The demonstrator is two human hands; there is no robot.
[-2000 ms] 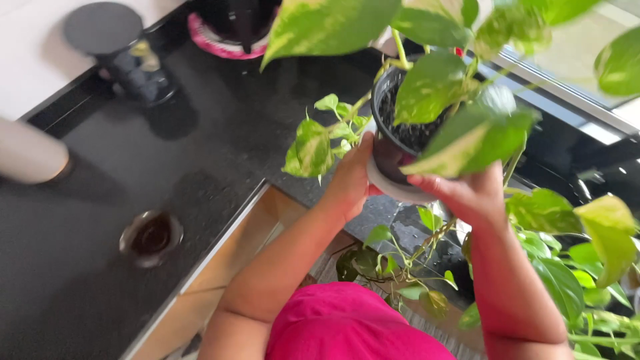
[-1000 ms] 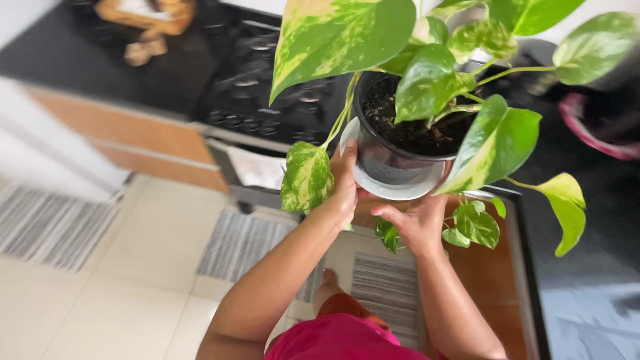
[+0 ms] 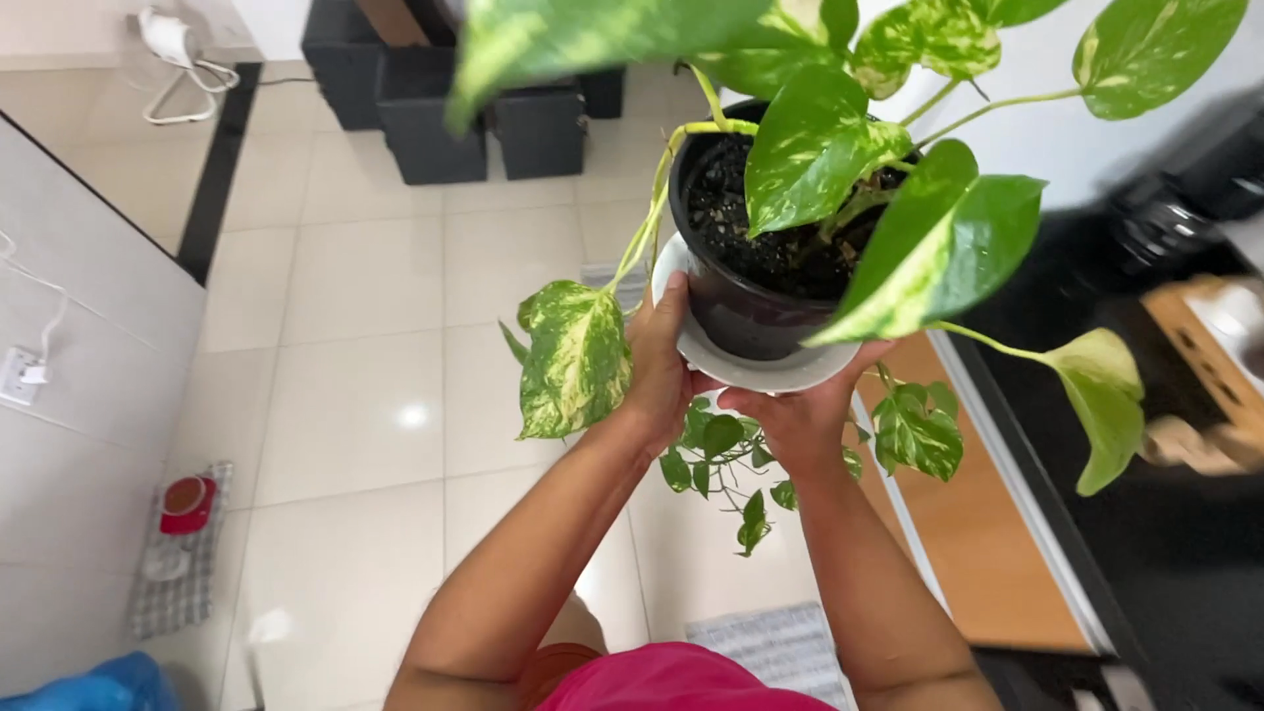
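A variegated pothos plant point(image 3: 810, 148) grows from dark soil in a black plastic pot point(image 3: 750, 316), held out in front of me. The pot stands on a white saucer point(image 3: 780, 373). My left hand point(image 3: 660, 365) grips the saucer's left side, thumb up along its rim. Under the front right of the saucer is my right hand point(image 3: 805, 420), its fingers partly hidden by the saucer and a leaf. Leafy vines trail over the left side and hang below the pot between and beside my forearms.
On the right runs a black countertop point(image 3: 1136, 563) with a wooden tray point(image 3: 1200, 346), above wooden cabinet fronts point(image 3: 973, 504). Black boxes point(image 3: 430, 118) stand on the tiled floor ahead. At the left, a checked mat point(image 3: 188, 583) holds a red bowl point(image 3: 188, 504); a blue bag point(image 3: 99, 684) lies nearer.
The view has swung from the counter and stove to the open floor and black boxes. Both hands have kept hold of the potted plant and its saucer throughout.
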